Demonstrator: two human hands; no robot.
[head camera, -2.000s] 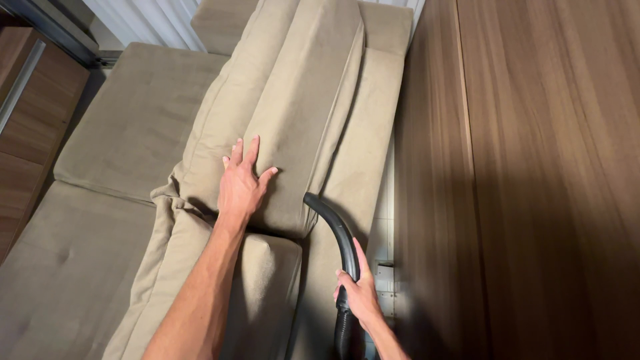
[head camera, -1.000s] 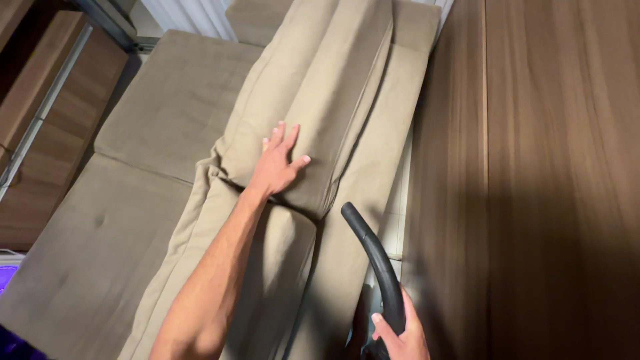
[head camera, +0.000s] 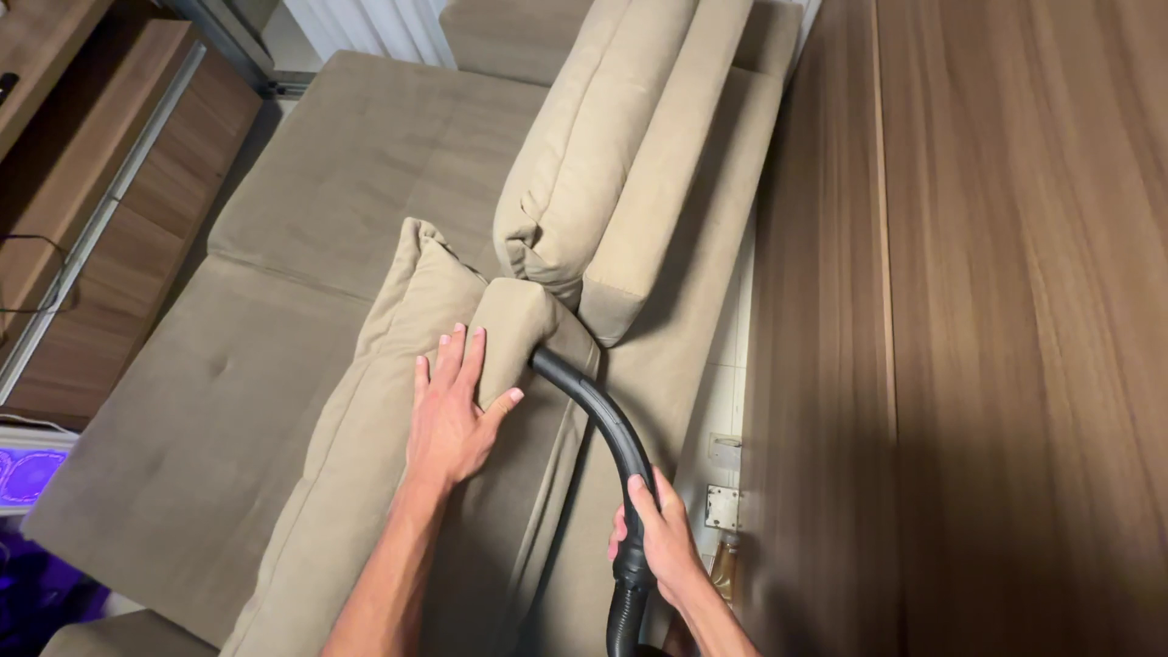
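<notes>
My right hand (head camera: 655, 538) is closed around the black curved vacuum cleaner wand (head camera: 598, 406), just above its ribbed hose (head camera: 627, 619). The wand's tip meets the top edge of the near beige back cushion (head camera: 511, 328) of the sofa. On the same cushion, left of the tip, my left hand (head camera: 452, 411) lies flat with fingers spread, holding nothing. The far back cushion (head camera: 598, 137) stands just beyond, tilted away from the near one. Behind both cushions runs the sofa's backrest frame (head camera: 680, 365).
Wide sofa seats (head camera: 228, 365) extend to the left. A wooden cabinet (head camera: 128, 265) stands at the far left, with a purple-lit device (head camera: 32, 474) below it. A large wooden panel (head camera: 958, 319) fills the right, beside a narrow strip of tiled floor (head camera: 721, 401). A white curtain (head camera: 374, 32) hangs behind.
My left hand has moved from the far cushion to the near one. The far cushion now stands apart from the near cushion. The wand tip has come onto the near cushion.
</notes>
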